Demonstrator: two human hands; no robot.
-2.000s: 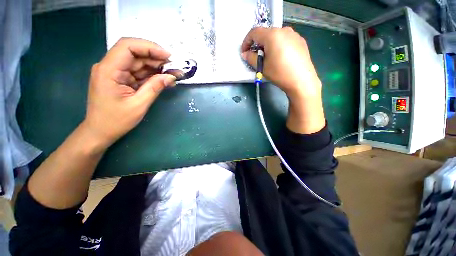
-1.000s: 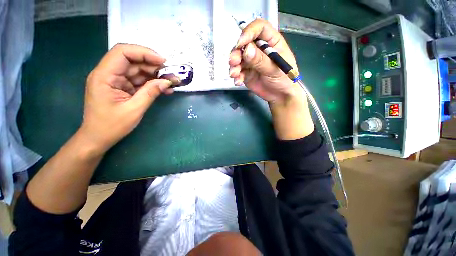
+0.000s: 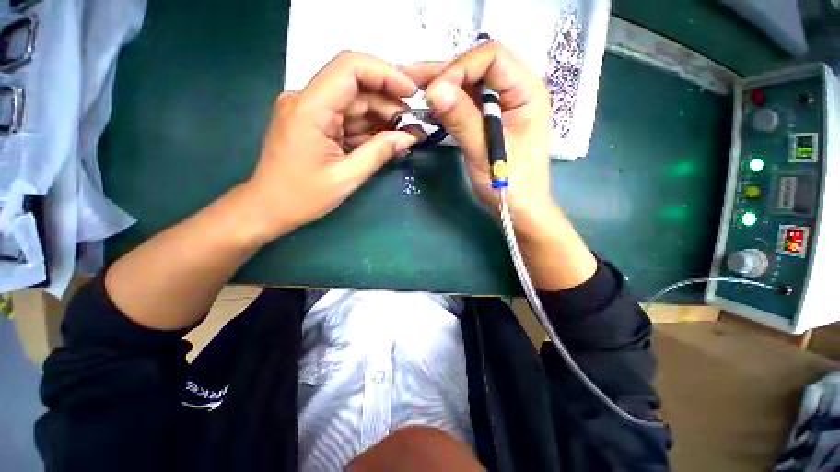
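Observation:
My left hand (image 3: 322, 138) holds the black and silver watch case frame (image 3: 419, 124) between thumb and fingers, over the front edge of the white parts tray (image 3: 318, 32). My right hand (image 3: 502, 120) holds the black pen tool (image 3: 495, 138) with a white band, its brass and blue fitting towards me. My right thumb and index finger meet at the frame's upper right side and partly cover it. Whether a small part is between them cannot be told. Small silver bits (image 3: 565, 74) lie in the tray's right compartment.
A clear air hose (image 3: 534, 295) trails from the pen past my right sleeve. The control unit (image 3: 774, 194) with lit displays stands at right. Whitish interleaf film (image 3: 83, 120) with dark frames (image 3: 11, 106) lies at left. Loose silver bits (image 3: 411, 184) lie on the green bench (image 3: 368, 244).
My right hand has moved from over the tray's right side to the frame, and the pen has turned more upright. The view has shifted left, showing the film and frames.

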